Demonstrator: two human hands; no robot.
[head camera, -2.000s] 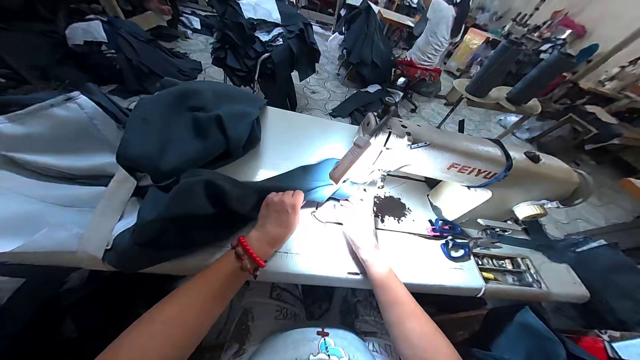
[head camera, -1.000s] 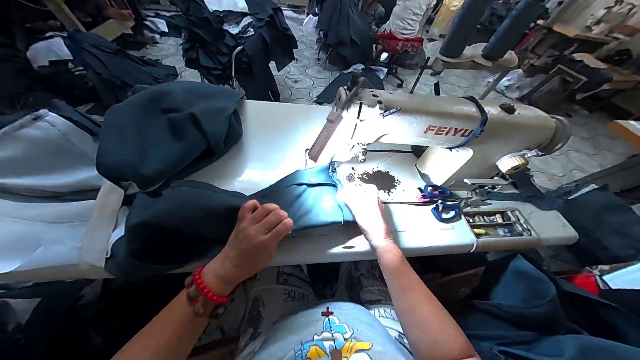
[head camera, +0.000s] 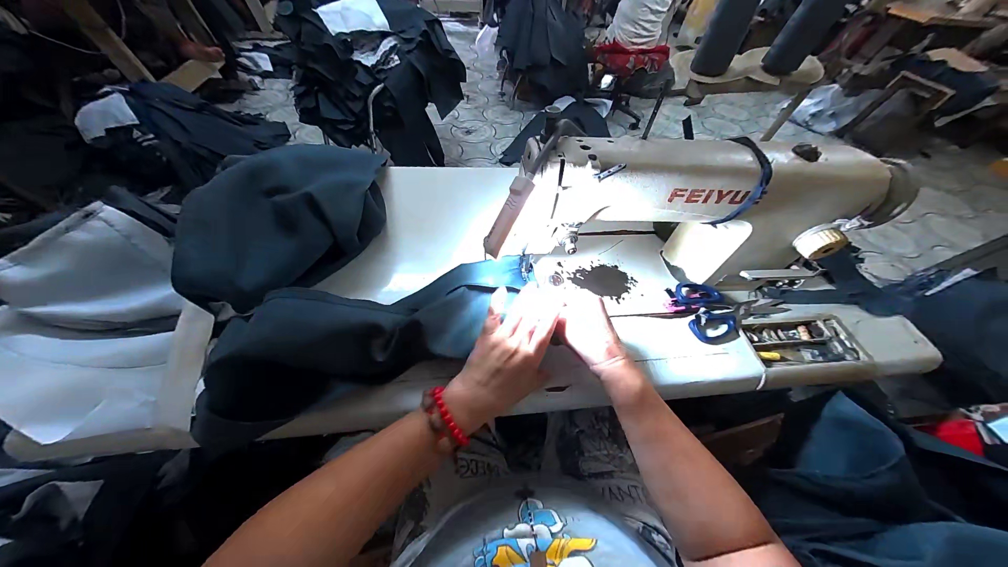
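A Feiyue industrial sewing machine (head camera: 693, 177) stands on a white table, its lamp glaring on the needle area. Dark blue fabric (head camera: 339, 327) runs from the left up to the presser foot, with a bulky fold behind it. My left hand (head camera: 508, 346), a red bead bracelet at its wrist, rests on the fabric's right end just in front of the needle. Close beside it, nearly touching, is my right hand (head camera: 591, 331), on the bright machine bed. Glare washes out the fingertips of both hands, so what the right one touches is hidden.
Blue-handled scissors (head camera: 713, 319) lie right of my hands, beside a parts tray (head camera: 807, 342) set in the table. Pale fabric pieces (head camera: 87, 331) are at the left. Dark garments (head camera: 370, 71) are heaped beyond the table. A person (head camera: 639, 27) sits farther back.
My left hand has moved right along the fabric and is now close to my right hand. The fabric's edge by the needle no longer reaches as far toward me at the right.
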